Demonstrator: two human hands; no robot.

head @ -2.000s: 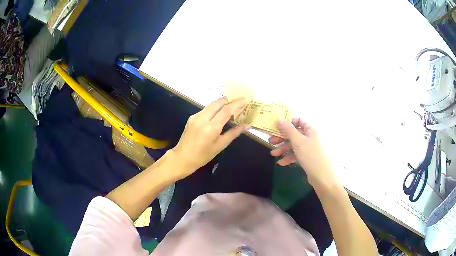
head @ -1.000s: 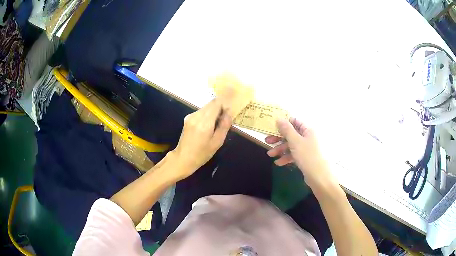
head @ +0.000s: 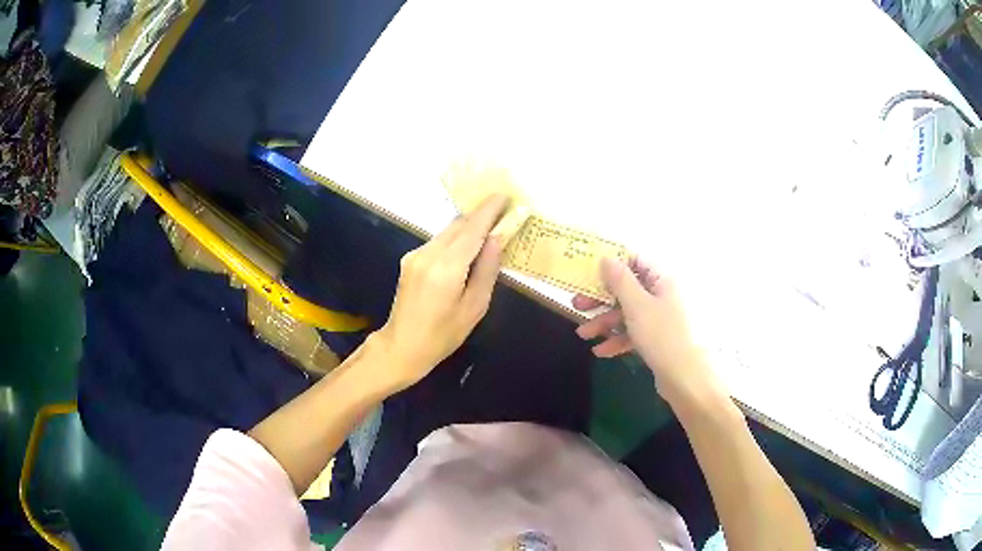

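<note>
A stack of yellow-tan printed tickets is held over the front edge of the white table. My right hand grips its right end between thumb and fingers, with the other fingers below. My left hand pinches other tickets of the same colour at the stack's left end. These are raised to the left, and their upper part is washed out by glare. A printed frame and small marks show on the top ticket, too small to read.
Dark-handled shears lie on the white table at right, beside the sewing machine. A yellow-railed cart with navy cloth and cardboard stands left. A blue bin edge shows by the table corner.
My left hand has moved a little left, with tickets now turned away from the stack. My right hand keeps its hold at nearly the same place.
</note>
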